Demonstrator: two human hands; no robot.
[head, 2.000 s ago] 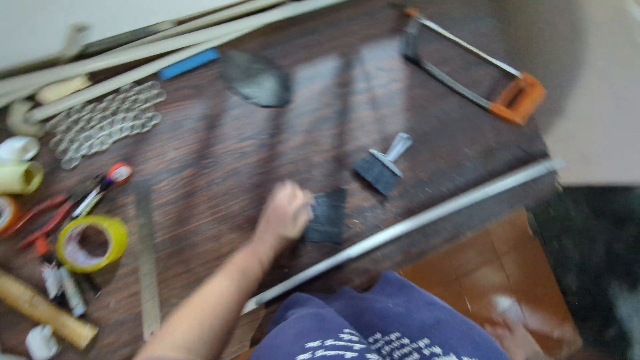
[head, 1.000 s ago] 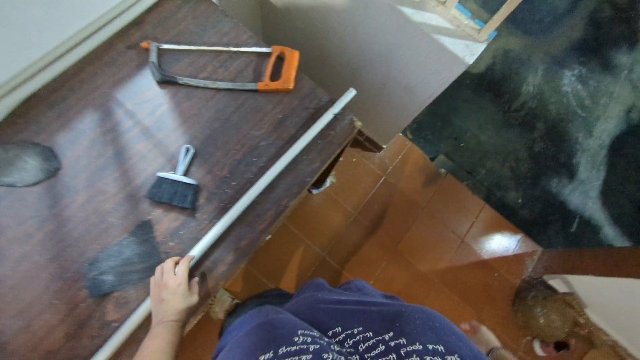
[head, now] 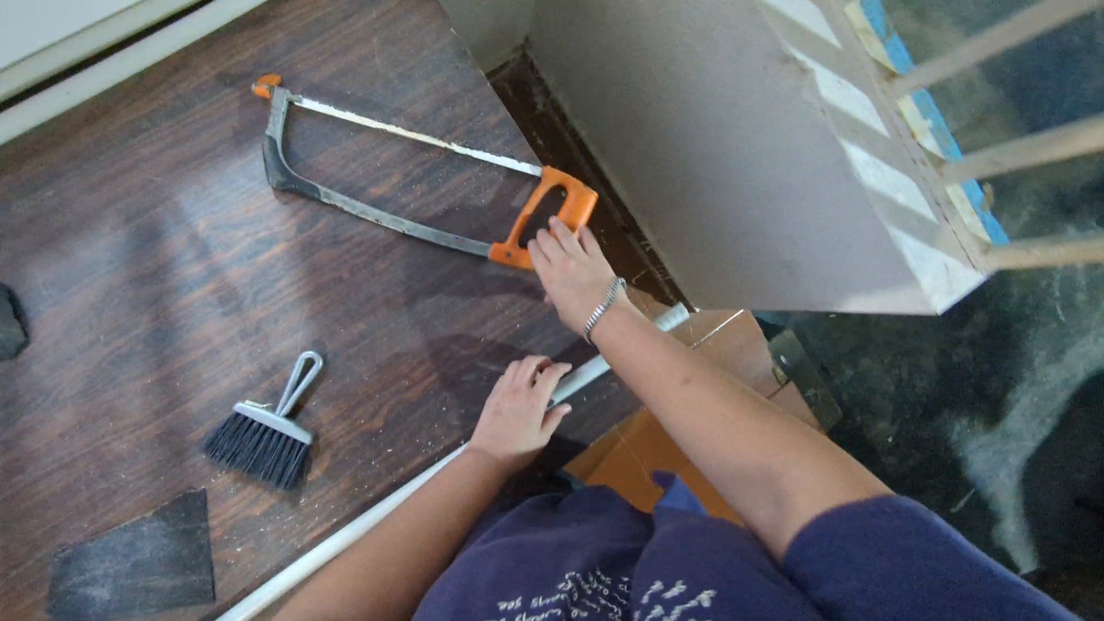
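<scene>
A hacksaw with an orange handle [head: 580, 207] lies on the dark wood-grain tabletop [head: 371, 302], its blade on the side away from me. My right hand [head: 571, 269], a metal bracelet at its wrist, has its fingertips on the lower part of that handle; whether they grip it I cannot tell. Along the near edge of the table runs a long white pipe [head: 345, 535]. My left hand [head: 520, 407] rests over the pipe, thumb and fingers around it. To the left lies a black-bristled hand brush [head: 261, 442] with a grey loop handle.
A dark sheet of abrasive-looking material [head: 134, 556] lies at the lower left, and a dark piece [head: 10, 323] at the left edge. A pale wall [head: 690, 164] rises beyond the table's right end. Wooden bars [head: 1026, 164] stand at the upper right, above a dark floor.
My left hand has moved along the pipe towards its right end. My right hand has come to the hacksaw's handle. The view has shifted.
</scene>
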